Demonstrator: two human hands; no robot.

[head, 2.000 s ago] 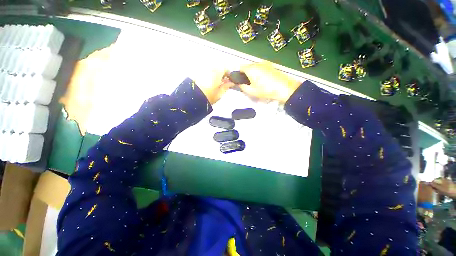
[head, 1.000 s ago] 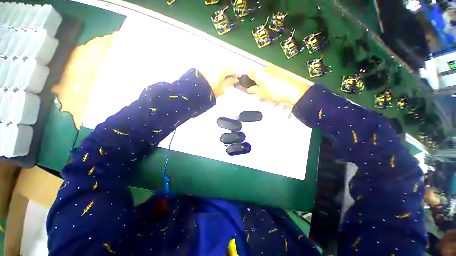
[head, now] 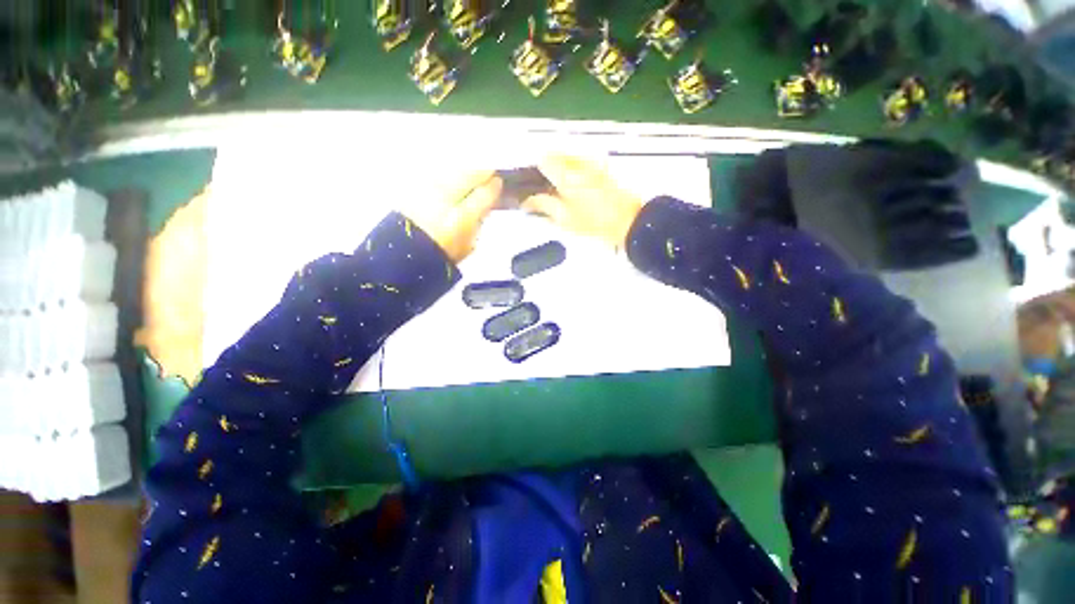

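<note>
My left hand [head: 469,215] and my right hand [head: 587,201] are together over the upper part of the white work sheet [head: 318,224]. They hold a dark housing body [head: 521,185] between their fingertips; its details are blurred. Several black capsule-shaped end covers [head: 512,321] lie loosely in a column on the sheet below the hands, the topmost [head: 539,258] tilted and nearest my right hand.
Rows of wired circuit-board assemblies [head: 536,65] sit on the green belt beyond the pale rail [head: 389,127]. White ridged trays [head: 59,342] stand at left beside tan paper [head: 177,295]. Black parts [head: 925,203] are stacked at right. A blue cord [head: 402,458] hangs at the near edge.
The camera view has turned, so the bench looks more level and the black stack at right shows. Both hands still hold the dark housing, which now looks longer and flatter between the fingertips.
</note>
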